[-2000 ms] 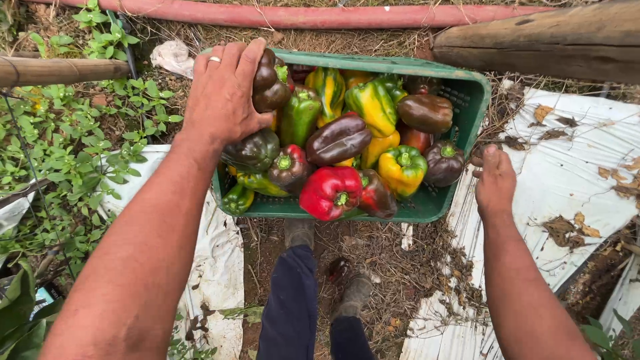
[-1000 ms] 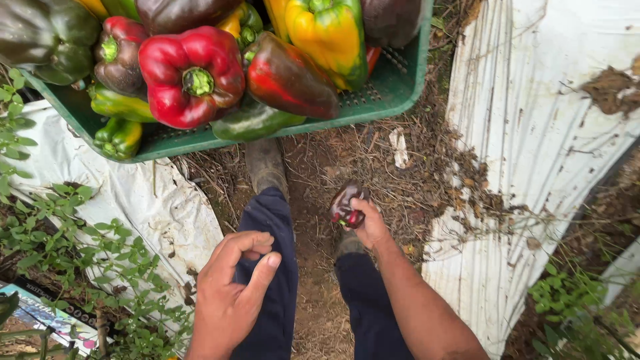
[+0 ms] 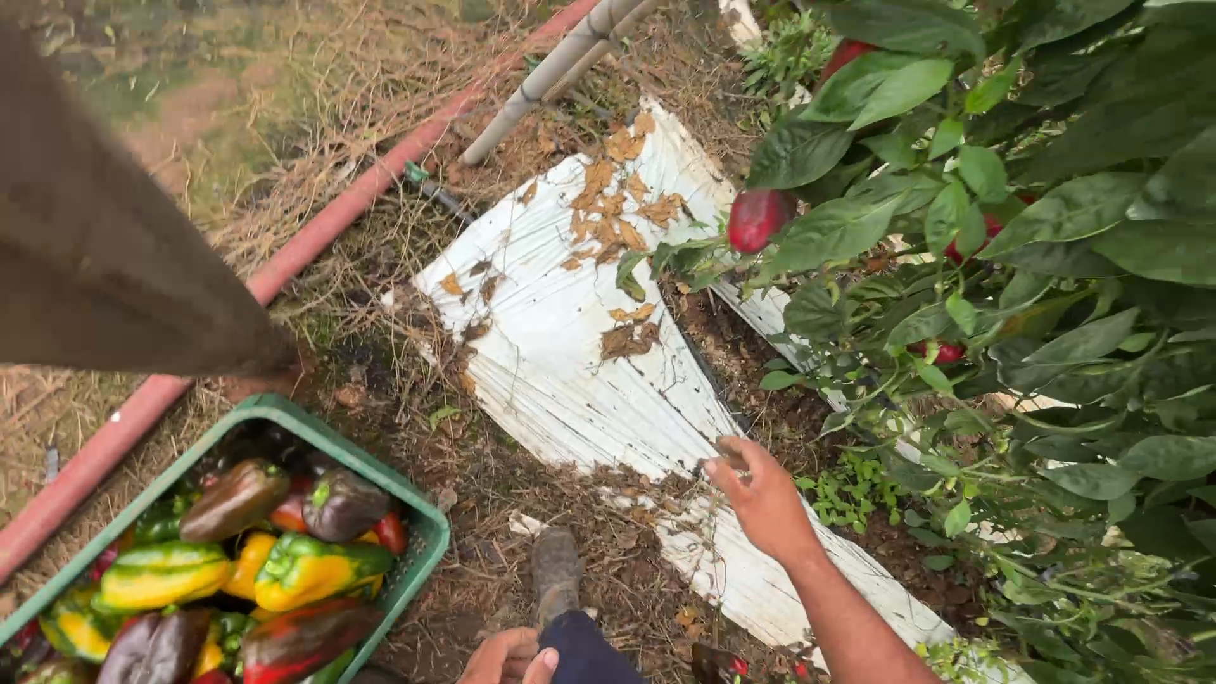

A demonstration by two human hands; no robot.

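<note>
My right hand (image 3: 765, 499) is empty, fingers apart, above the white plastic sheet (image 3: 570, 380). At the bottom edge my left hand (image 3: 508, 657) shows only in part, near my trouser leg; what it may hold cannot be seen. To its left, a green plastic crate (image 3: 432, 532) holds many bell peppers, among them a yellow-green one (image 3: 313, 573) and a dark purple one (image 3: 157, 651). A red pepper (image 3: 760, 220) hangs on the leafy plant at the right. A dark pepper with red spots (image 3: 717, 665) lies low in view, just left of my right forearm.
A red hose (image 3: 332, 214) runs diagonally behind the crate. A thick wooden post (image 3: 104, 228) fills the upper left, and a thin pole (image 3: 532, 90) stands near the top. Dense pepper plants (image 3: 1045, 313) cover the right side. Dry leaves (image 3: 608, 214) lie on the sheet.
The view has swung toward the plants on the right. A second ago my right hand held a small dark pepper; now it is empty. Two seconds ago my left hand was on the peppers in the crate.
</note>
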